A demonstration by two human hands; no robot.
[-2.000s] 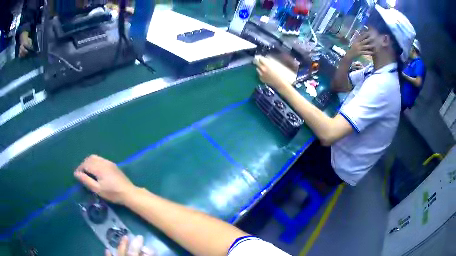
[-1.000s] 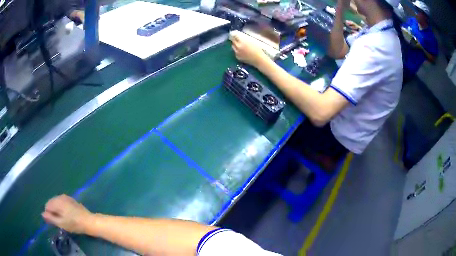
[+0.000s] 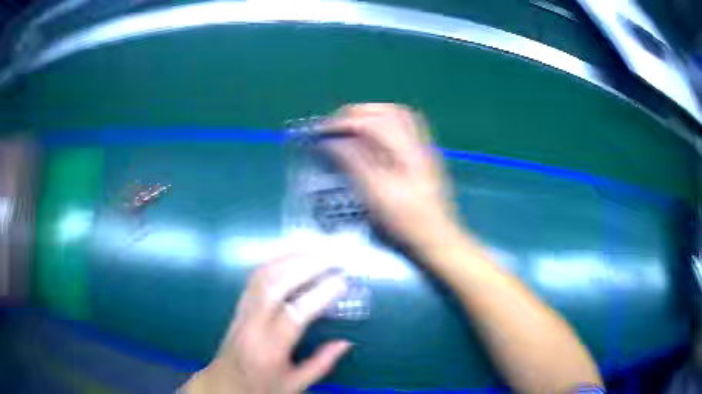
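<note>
A three-hole plate (image 3: 302, 182) stands lengthwise on the green mat at the centre, blurred by motion. My right hand (image 3: 389, 169) is over its far end, fingers bent at the plate's upper opening. My left hand (image 3: 281, 323) is at its near end, thumb and fingers apart, fingertips beside the lowest opening. Blur hides whether either hand grips the plate. The middle opening shows dark between the hands. A small loose pile of wire rings (image 3: 145, 195) lies on the mat at left.
Blue tape (image 3: 523, 165) runs across the mat beyond the plate. A bright green patch (image 3: 73, 231) is at left, with a blurred brownish stack (image 3: 15, 223) at the far left edge. A curved metal rail (image 3: 308, 13) runs along the back.
The view has swung from the neighbouring worker to the mat straight ahead. The plate and both hands now show near the centre; the other worker and the thick stacked block are out of view.
</note>
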